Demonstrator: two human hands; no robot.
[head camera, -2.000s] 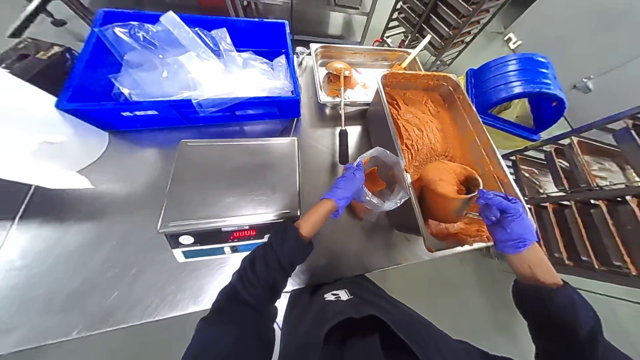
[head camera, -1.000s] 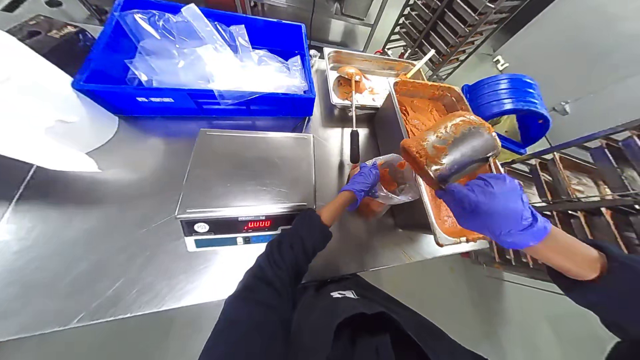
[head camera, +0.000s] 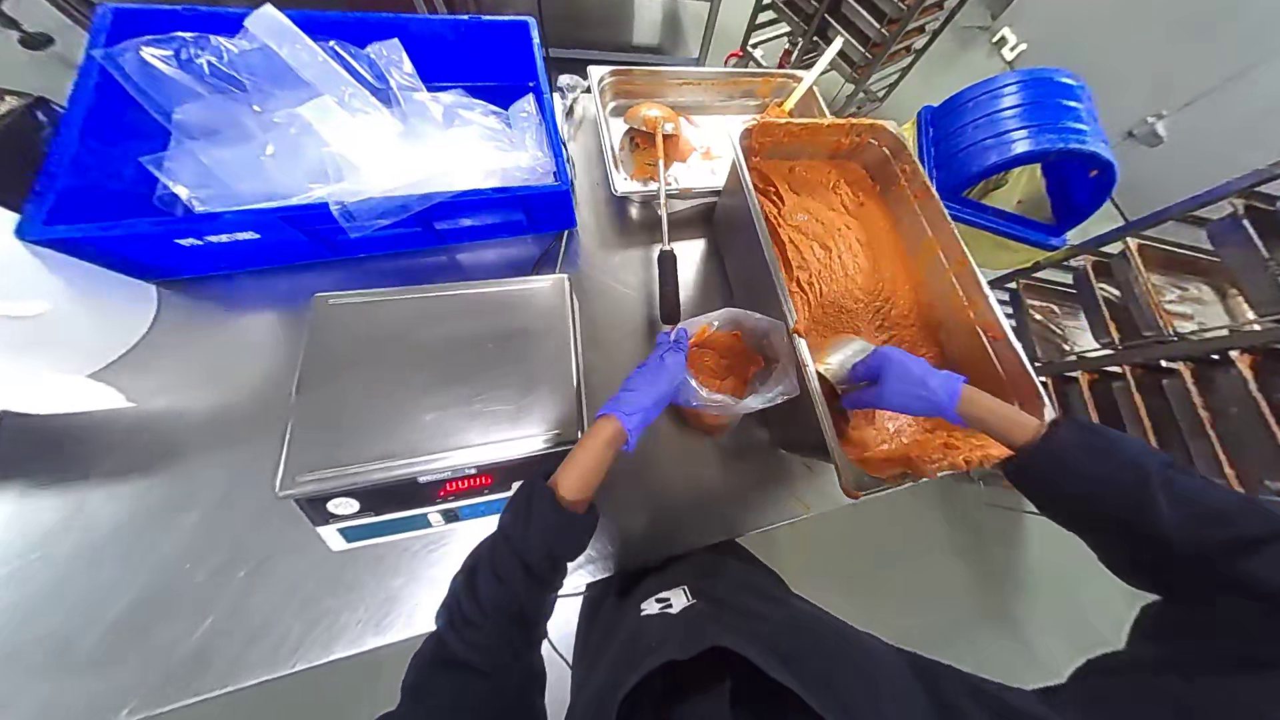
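Note:
My left hand (head camera: 648, 388), in a purple glove, grips the rim of a clear plastic bag (head camera: 775, 375) beside the deep pan. Orange batter (head camera: 725, 362) lies inside the bag. My gloved right hand (head camera: 900, 383) is closed on a metal scoop (head camera: 843, 358), tilted at the near left part of a deep steel pan (head camera: 1000, 345). Thick orange batter (head camera: 850, 250) covers much of that pan's inside. The scoop's lower part is hidden by my hand and the pan's edge. A digital bench scale (head camera: 440, 375) stands left of the bag.
A blue plastic crate (head camera: 330, 235) of clear bags (head camera: 300, 130) is behind the scale. A shallow steel tray (head camera: 603, 120) holds a ladle (head camera: 667, 230), whose black handle points at the bag. A spatula (head camera: 812, 75) leans there. Right are a blue plastic drum-like item (head camera: 1020, 110) and a rack (head camera: 1150, 350).
My right hand has moved from above the pan, where it held up the batter-coated scoop, down and left to the pan's left rim. More batter shows in the bag than two seconds ago.

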